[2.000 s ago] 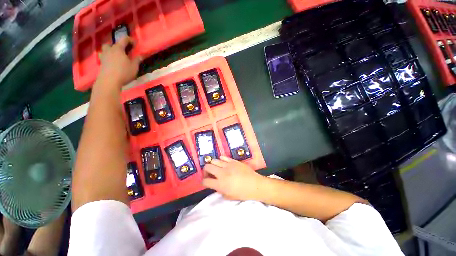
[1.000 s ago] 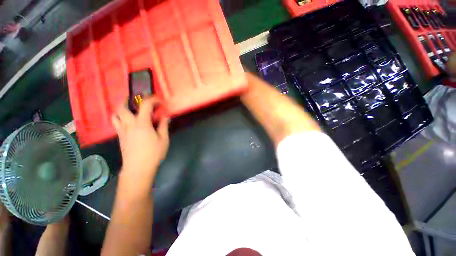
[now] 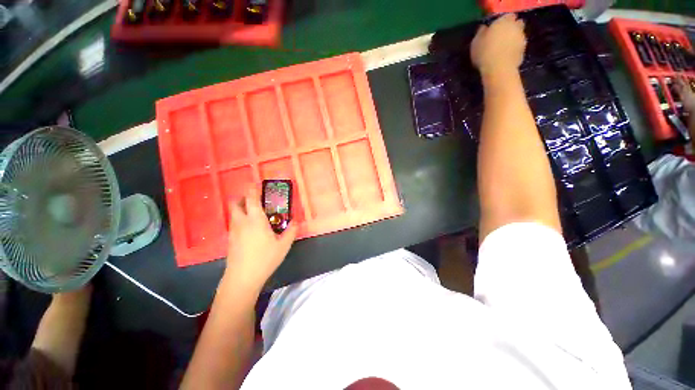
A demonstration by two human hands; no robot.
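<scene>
A red tray [image 3: 251, 170] with two rows of rectangular pockets lies in front of me. My left hand [image 3: 259, 228] holds a black handset unit [image 3: 277, 204] over the tray's lower row, with its screen and orange spot facing up. The other pockets hold nothing. My right hand [image 3: 501, 44] is at the far end of the glossy black blister tray [image 3: 579, 164]. Its fingers look curled, and what they touch or hold cannot be made out.
A smartphone [image 3: 432, 100] lies between the red and black trays. A desk fan [image 3: 61, 209] with a white cable stands at left. Another red tray [image 3: 200, 32] with handsets is on the green conveyor belt. A filled red tray [image 3: 650, 87] and another person's hand are at right.
The full tray no longer lies before me; one like it is on the belt. The empty tray has come down onto the bench. My right hand has moved from it to the black tray.
</scene>
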